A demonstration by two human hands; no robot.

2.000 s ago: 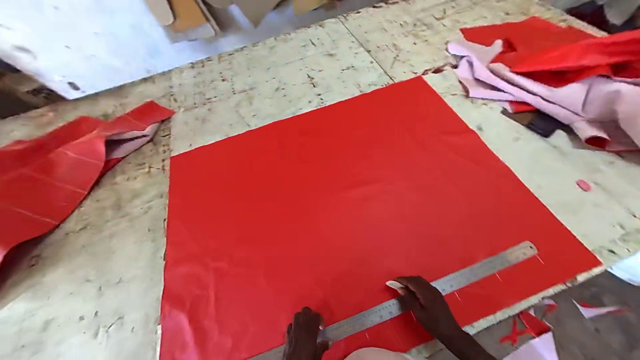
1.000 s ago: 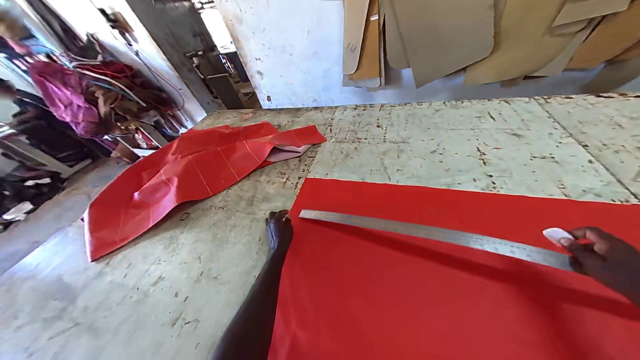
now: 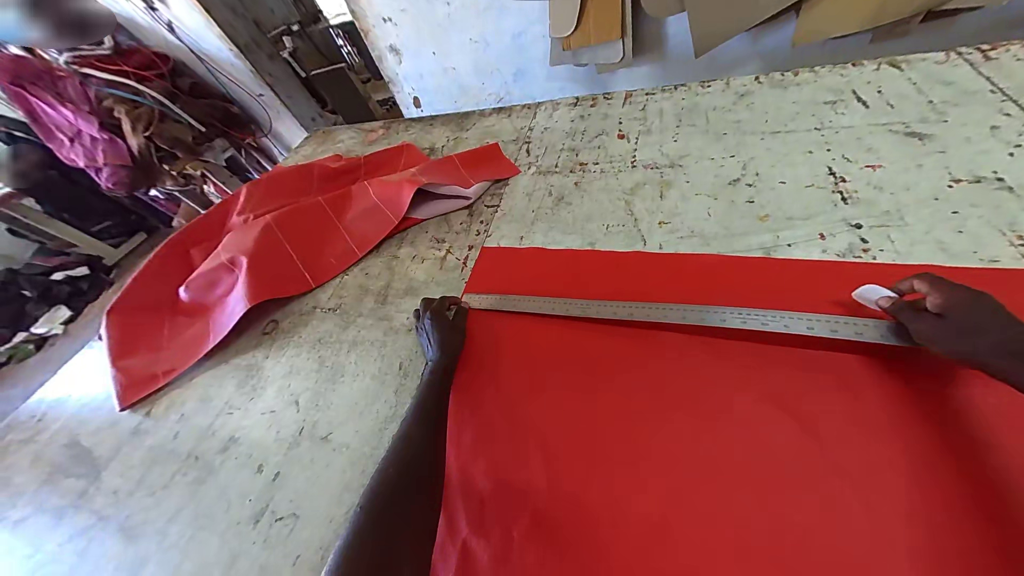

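A large sheet of red coated fabric (image 3: 680, 448) lies flat across the table. On it, close to the far edge, a steel ruler (image 3: 680, 314) runs from the sheet's left edge toward the right. My left hand (image 3: 442, 328) is at the ruler's left end, fingertips touching it at the fabric edge; whether they grip it is unclear. With my right hand (image 3: 952, 316) I hold a piece of white tailor's chalk (image 3: 874, 297) between thumb and finger, while the same hand covers the ruler's right end.
A crumpled red fabric piece (image 3: 296, 232) with pale line marks lies on the stained table (image 3: 376, 472) at the left. Cardboard patterns (image 3: 596, 32) hang on the wall behind. Piled cloth (image 3: 72, 120) stands beyond the table's left side.
The view has swung left since the oldest frame. The ruler, near the sheet's front edge two seconds ago, now lies near the far edge. My left hand has come to its left end.
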